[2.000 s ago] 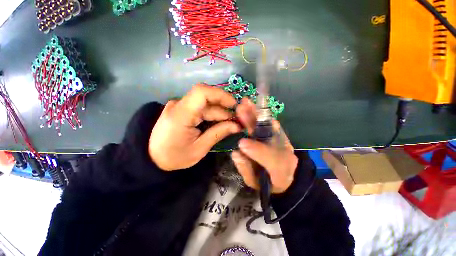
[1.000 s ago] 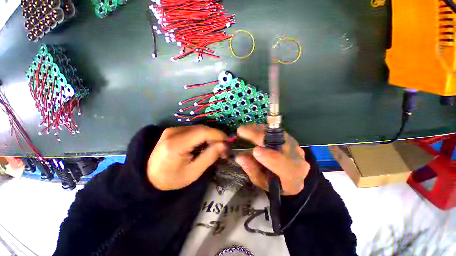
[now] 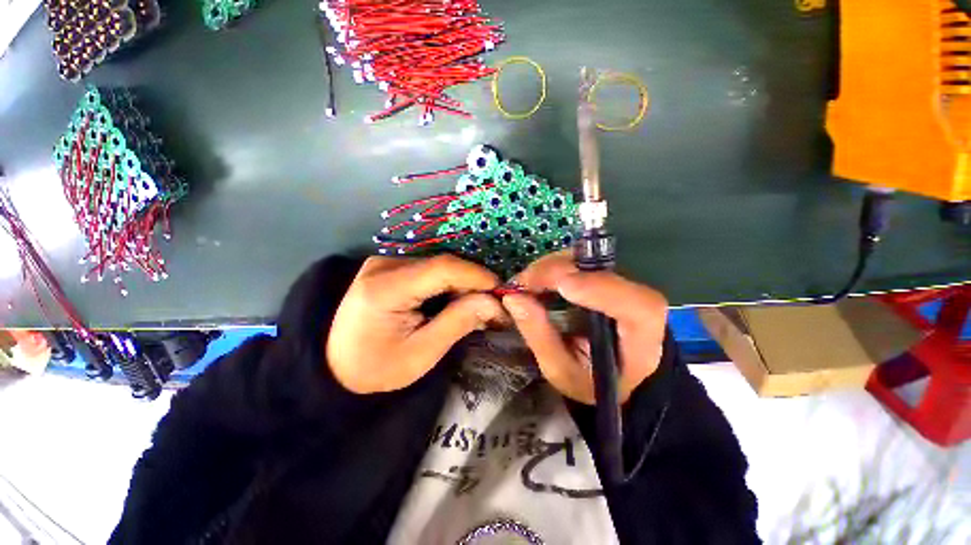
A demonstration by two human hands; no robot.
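My left hand (image 3: 410,319) and my right hand (image 3: 602,319) meet at the bench's near edge, their fingertips pinching a short red connector lead (image 3: 509,290) between them. My right hand also holds the soldering iron (image 3: 593,202), its silvery tip pointing away from me over the mat, beside a yellow ring. The green PCB panel (image 3: 511,213) lies flat just beyond my fingers, with several red leads hanging off its left side. Its near edge is partly hidden by my hands. The lead's ends are too small to make out.
Beyond the panel lie the red lead pile (image 3: 415,53) and two yellow rings (image 3: 519,87). Wired panels (image 3: 107,192) and dark panels (image 3: 96,32) are at left, with long cables (image 3: 43,266) at the edge. The orange soldering station (image 3: 900,106) is right; a cardboard box (image 3: 809,346) sits below.
Two seconds ago my hands were over the panel; they have drawn back toward me, uncovering most of it. Since one second ago my fingertips have come closer together on the red lead.
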